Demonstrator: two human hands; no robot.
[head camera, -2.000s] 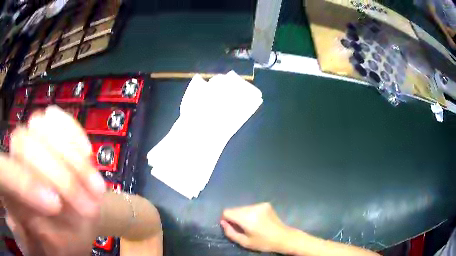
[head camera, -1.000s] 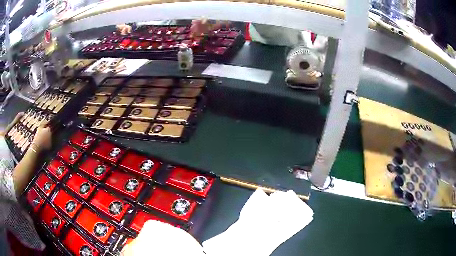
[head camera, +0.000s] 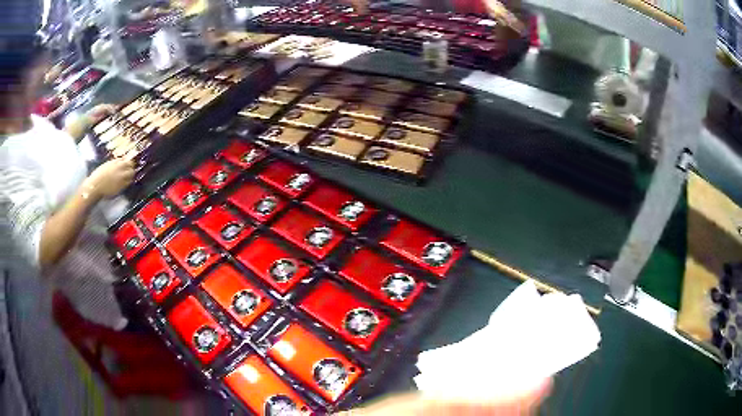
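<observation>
Glossy red cases (head camera: 280, 262) with round silver-and-black emblems lie in rows in a black tray (head camera: 382, 357) across the middle and left. A white folded cloth or paper (head camera: 512, 341) lies on the green surface right of the tray. A bare hand, seemingly my left hand (head camera: 468, 402), is at the bottom edge, against the near side of the white cloth. It is cut off and overexposed, so its fingers and any grip are unclear. My right hand is out of the picture.
Trays of gold cases (head camera: 338, 126) stand beyond the red ones. Another person (head camera: 49, 187) sits at the left, hands at a gold tray. A metal post (head camera: 663, 179), small fan (head camera: 616, 101), bottle (head camera: 435, 53) and cardboard with dark discs (head camera: 708, 252) are at the right and back.
The view has swung left, showing more of the red tray and the seated person. The hand now shows by the white cloth. The right hand, visible two seconds ago, is out of view.
</observation>
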